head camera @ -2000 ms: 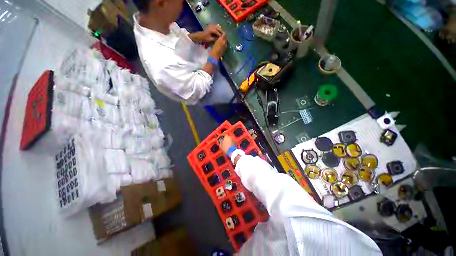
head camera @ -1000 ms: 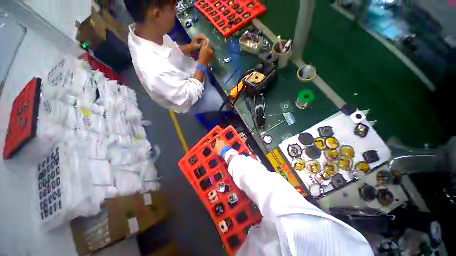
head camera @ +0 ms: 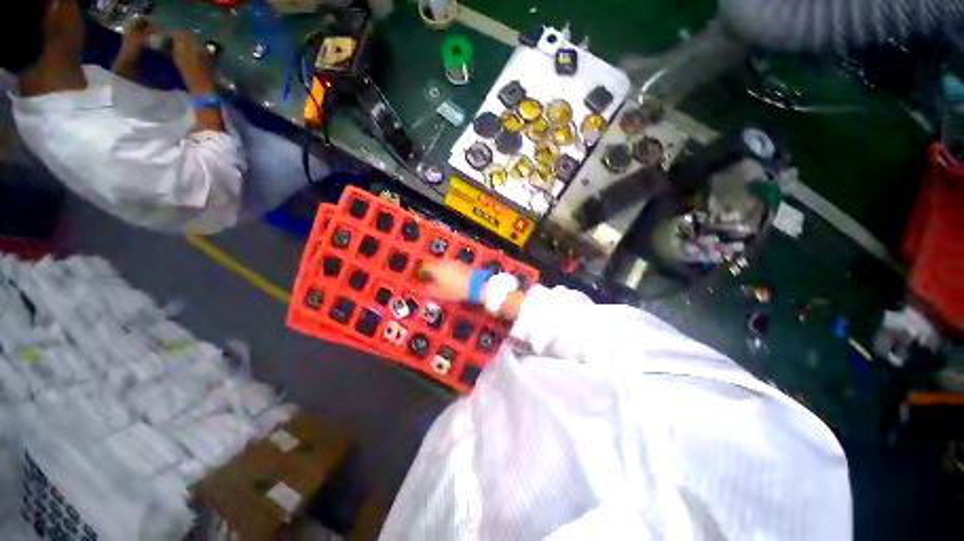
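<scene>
Red compartment trays (head camera: pixel 365 277), one on top of another and slightly offset, lie tilted beside the bench edge. The upper tray's pockets hold black square watch bodies (head camera: pixel 341 309), some with round centres, and a few pale housings (head camera: pixel 440 364). My right hand (head camera: pixel 449 280), bare with a blue wristband and a white band at the wrist, reaches over the upper tray. Its fingertips are down at a middle pocket; whether they grip a part is too small and blurred to tell. My left hand is not in view; white cloth covers the tray's near right corner.
A yellow-fronted heating plate (head camera: pixel 488 209) with round gold and black pieces stands on the green bench, beyond the trays. A green spool (head camera: pixel 457 55) is behind. A person in white (head camera: pixel 137 159) works at left. White bundles (head camera: pixel 116 370) and cardboard are lower left; a ribbed hose (head camera: pixel 846 23) is upper right.
The view has swung right, so the trays, bench and other person appear further left or higher. My right hand has moved from the tray's far-end pockets to a pocket nearer its middle.
</scene>
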